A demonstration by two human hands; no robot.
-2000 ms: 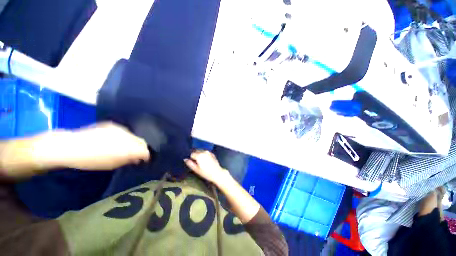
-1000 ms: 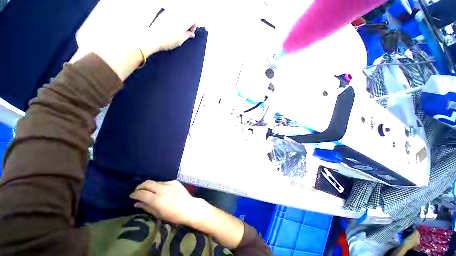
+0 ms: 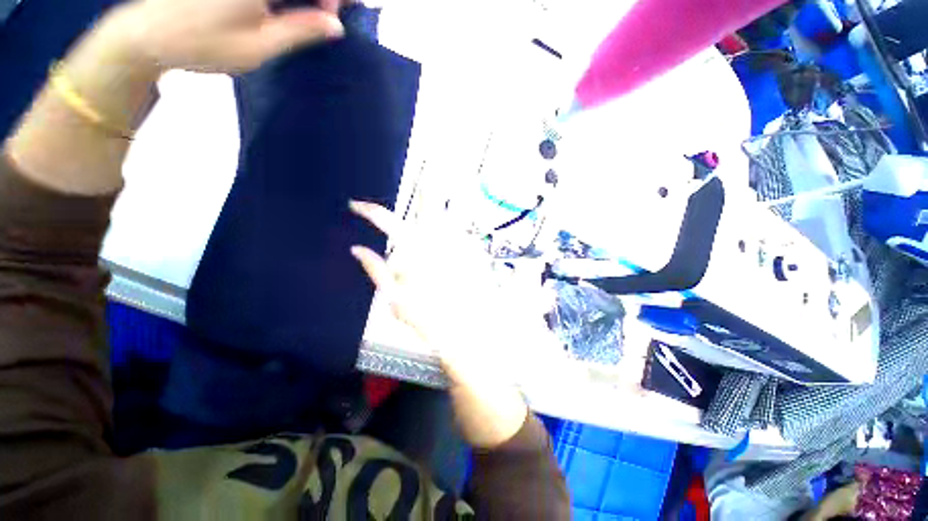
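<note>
A dark navy garment piece lies on the white machine table and hangs over its front edge. My left hand is at the top of the picture, at the far end of the cloth; dark cloth shows at its fingers, and the picture's edge cuts it off partly. My right hand rests at the cloth's right edge, fingers apart, two fingertips on the cloth. The white sewing machine stands to the right. Its needle area is right of the cloth, apart from it.
A pink item hangs above the machine. A crinkled clear bag and silver snips on a black tray lie at the right. Checked fabric is heaped far right. Blue crates stand below the table edge. Part of another person shows at lower right.
My left hand has moved up and left, and the cloth's far end is lifted or folded there. My right hand has moved up from the front edge onto the cloth's right edge.
</note>
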